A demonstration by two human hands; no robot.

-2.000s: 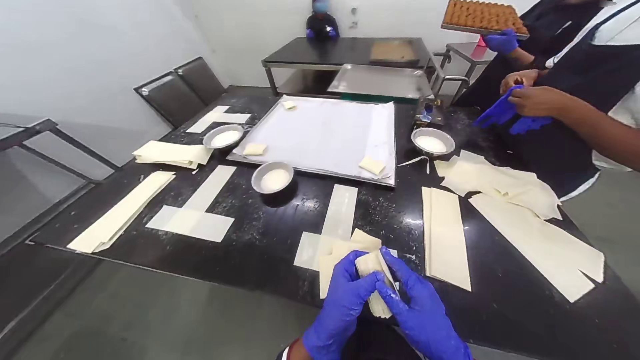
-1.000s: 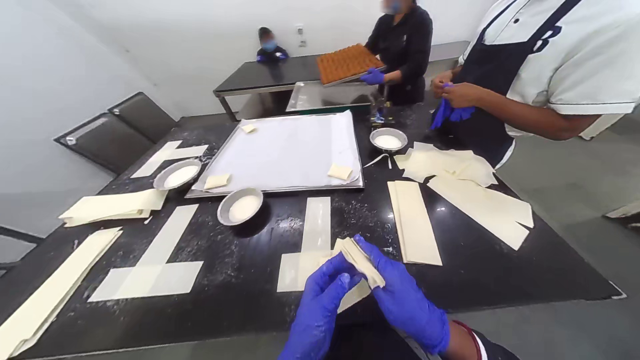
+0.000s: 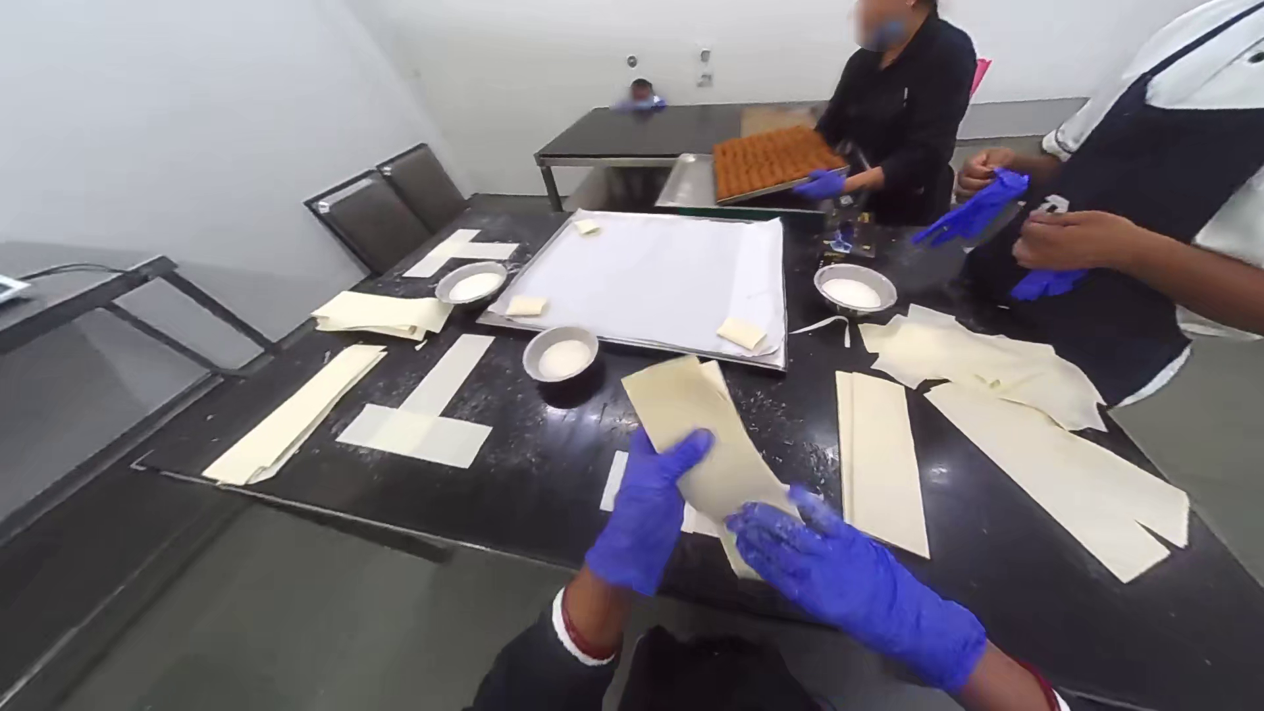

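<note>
Above the near edge of the black table, my left hand in a blue glove grips dough strips between thumb and fingers. My right hand, also gloved and dusted with flour, lies with extended fingers against their lower right end; whether it grips them is unclear. Partly behind my hands is a pale T-shaped piece on the table. A metal bowl of white powder stands just beyond, beside a paper-lined tray with small dough pieces at its corners.
Long dough strips and irregular dough sheets lie at right, more stacked strips at left. Another powder bowl stands near a person handling blue gloves. Behind, another person holds a tray of brown food pieces.
The folded dough seen between my hands earlier is now an extended strip, held up by my left hand. The person with the brown tray has moved it lower, towards the back table.
</note>
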